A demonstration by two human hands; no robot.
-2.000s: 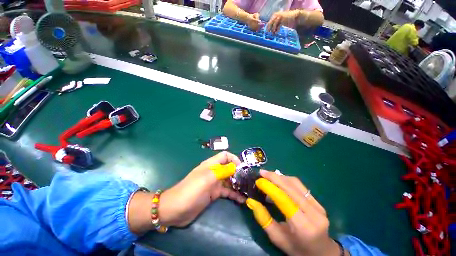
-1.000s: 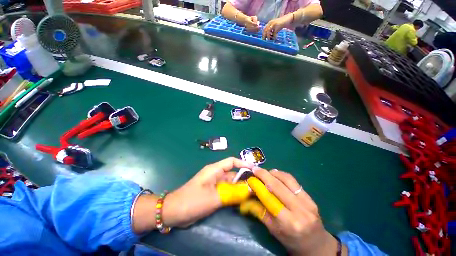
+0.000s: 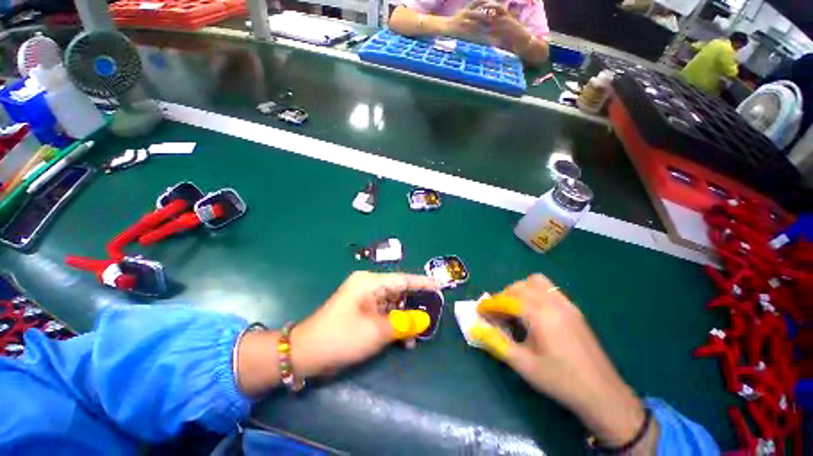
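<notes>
My left hand (image 3: 379, 307), with a yellow finger cot on the thumb, holds a dark rounded-rectangular screen part (image 3: 431, 313) by its edges. My right hand (image 3: 544, 334), with yellow finger cots, pinches a white wipe (image 3: 467, 319) just right of the part, apart from it. An open watch case (image 3: 447, 271) with gold and white inside lies just beyond my left fingers. Another open case (image 3: 424, 199) lies farther off. Two small white modules with dark tails (image 3: 387, 250) (image 3: 365, 198) lie to the left of the cases.
Red clamps grip black units (image 3: 220, 208) at left; more clamps (image 3: 758, 312) are piled at right. A dispenser bottle (image 3: 551, 218) stands near the white strip (image 3: 339, 158). Stacked trays (image 3: 664, 169), a fan (image 3: 104, 67), a smartphone (image 3: 45, 209) and a person behind a blue tray (image 3: 441, 62) surround the mat.
My hands have moved apart. My right hand has shifted right with the wipe, and the dark part now shows in my left hand. Small parts on the far strip have moved right.
</notes>
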